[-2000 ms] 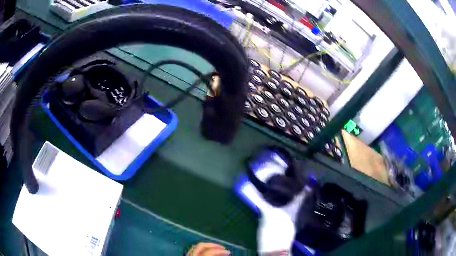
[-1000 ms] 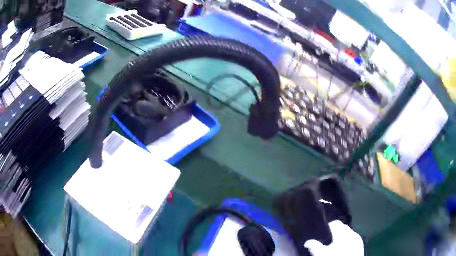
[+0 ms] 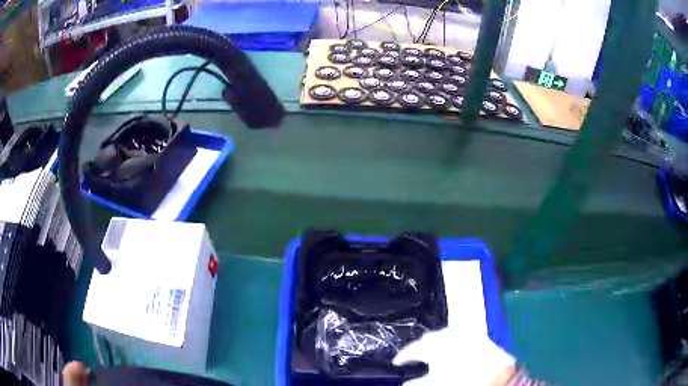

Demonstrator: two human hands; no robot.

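A black moulded insert tray lies in a blue line tray at the bottom centre. A clear shiny bag with dark contents lies in the insert's lower recess. My right hand, in a white glove, grips the insert's lower right corner beside the bag. A white sheet shows in the tray to the right of the insert. Only a bare fingertip of my left hand shows at the bottom left edge. A black curved piece, cut off by the frame, is beside it; whether I hold it is hidden.
A white box with a red switch and black ribbed hose stands at left. Behind it, another blue tray holds headphones in an insert. Printed sleeves are stacked far left. Round discs lie across the belt.
The insert and my right hand have come over the blue tray, and the insert now lies in it. The headphones seen above the tray have left it. The view has turned and levelled.
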